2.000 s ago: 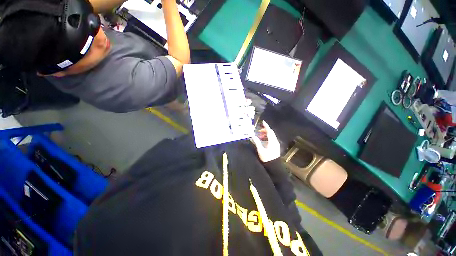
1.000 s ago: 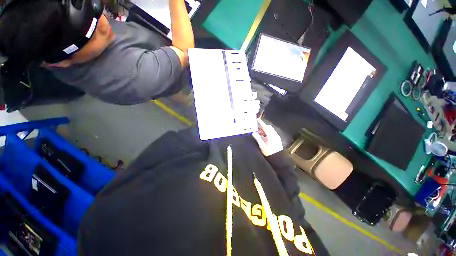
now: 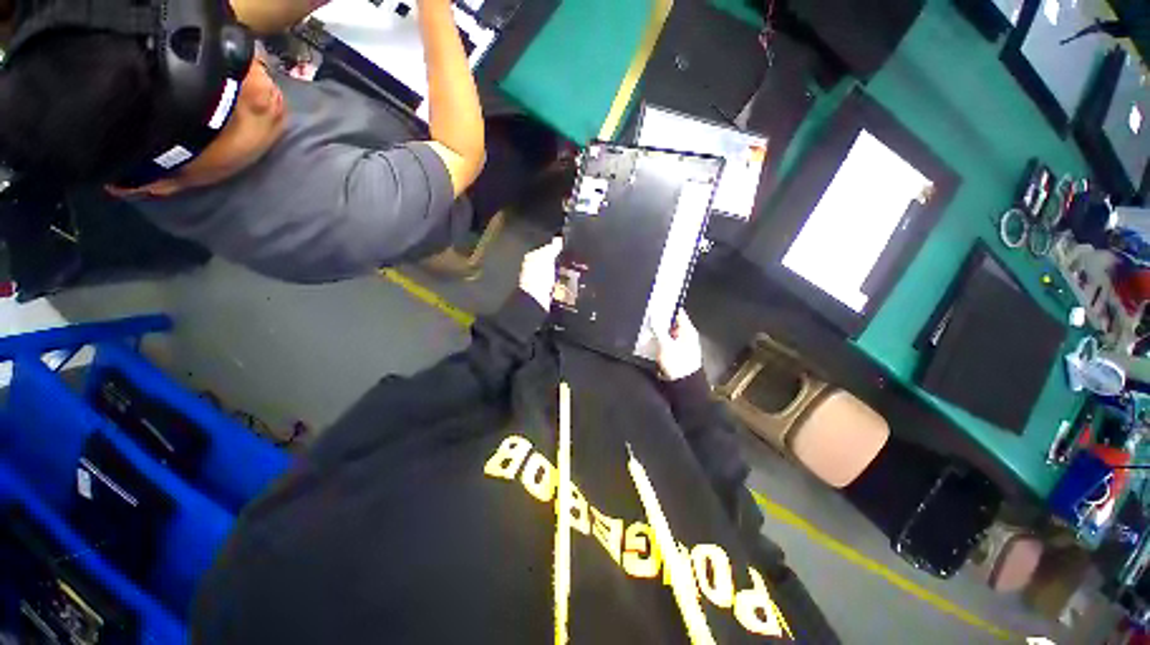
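A black laptop casing part (image 3: 631,239) with small cut-outs, a pale strip along its right side and a small coppery patch near its lower left is held up in front of my chest. My left hand (image 3: 542,275) grips its left edge. My right hand (image 3: 677,349) grips its lower right corner. The fingers under the part are hidden. The part overlaps a white screen panel (image 3: 744,158) on the bench behind it.
A white panel lies on a black pad (image 3: 927,221) on the green bench (image 3: 902,340). Tools lie at the right. A person (image 3: 341,189) works close at left. A blue rack (image 3: 202,466) stands lower left, a stool (image 3: 839,435) at right.
The held part showed a pale face before; now a black face with cut-outs shows. My left hand has come into view at its left edge.
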